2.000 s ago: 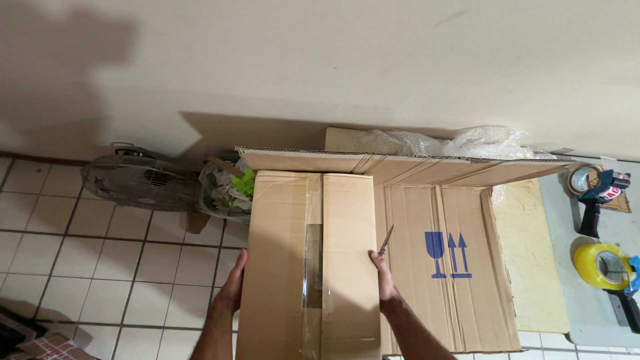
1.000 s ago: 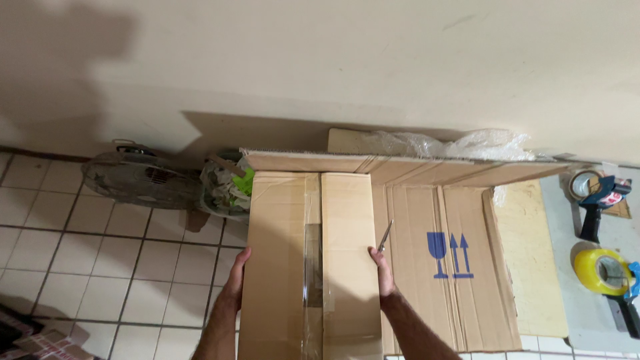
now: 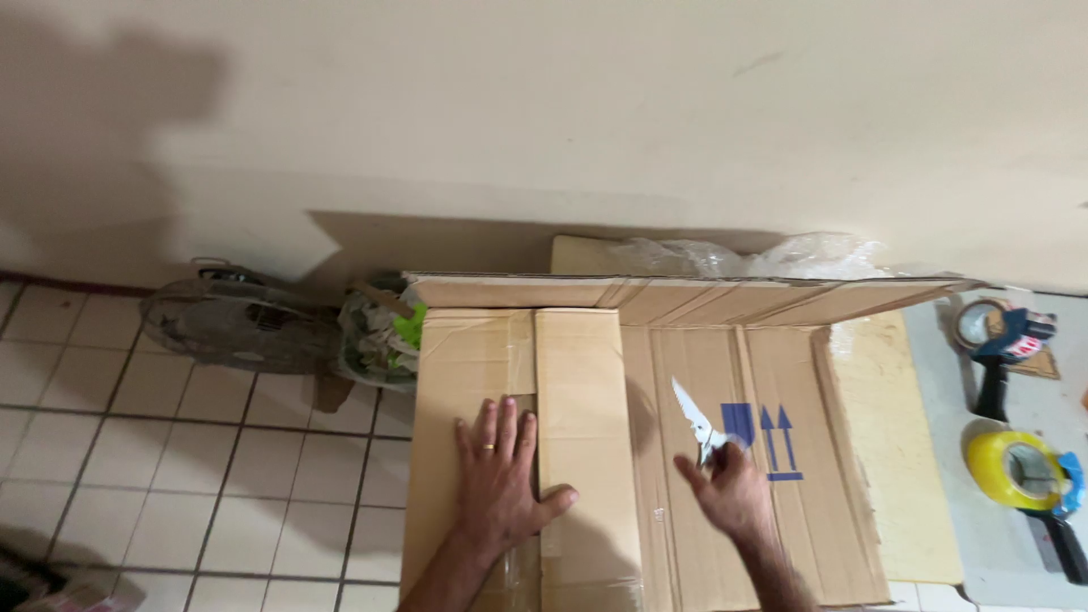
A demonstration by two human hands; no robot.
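Observation:
A cardboard box [image 3: 586,382] with clear tape along its seam stands at the lower middle. My left hand [image 3: 501,484], a ring on one finger, lies flat with fingers spread on its top, across the seam. To the right, my right hand [image 3: 731,493] grips a metal cutting tool [image 3: 695,418], either scissors or a knife, its blade pointing up and away. The hand is over a large opened cardboard sheet [image 3: 697,357] printed with blue arrows and a glass symbol. Fingers hide most of the tool's handle.
Tape dispensers, one with yellow tape [image 3: 990,476], lie on a grey table [image 3: 943,408] at right. Bubble wrap [image 3: 816,253] lies behind the sheet's raised flap [image 3: 680,297]. A fan [image 3: 242,323] and a filled bin [image 3: 374,340] stand at left on the tiled floor.
My left hand has moved from the box's left side onto its top. My right hand has left the box's right side and moved right with the cutting tool, which now shows more of its blade.

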